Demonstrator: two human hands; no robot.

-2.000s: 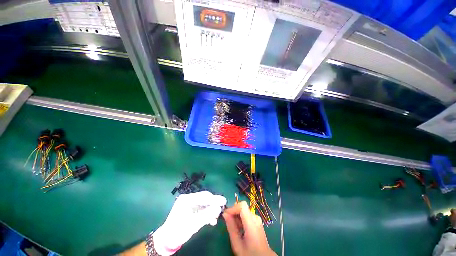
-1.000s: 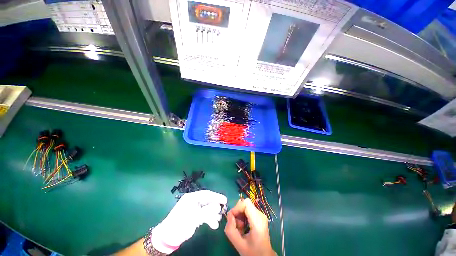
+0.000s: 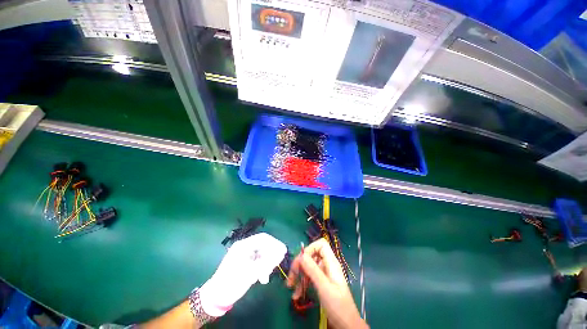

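Note:
My left hand [image 3: 248, 266], in a white glove, is closed on a small dark part with a short yellow wire at its fingertips. My right hand [image 3: 318, 276], bare and slightly blurred, is just right of it, pinching a thin reddish wire. A connector with an orange-red face [image 3: 300, 304] hangs or lies below the right fingers; what holds it is hidden. A heap of small black parts [image 3: 243, 230] lies above the glove. Harness subassemblies [image 3: 329, 232] with yellow, red and black wires lie behind the right hand.
The large blue tray [image 3: 253, 164] holds red and black wires; the small blue tray [image 3: 419, 157] has dark contents. Harnesses [image 3: 80, 199] lie left. A metal post [image 3: 186, 83] and instruction sheet [image 3: 309, 64] stand behind. Another person's sleeve [image 3: 575, 313] shows at far right.
The gloved hand has tilted and risen slightly. My right hand's fingers have spread and shifted. The orange-faced connector now shows below the right fingers.

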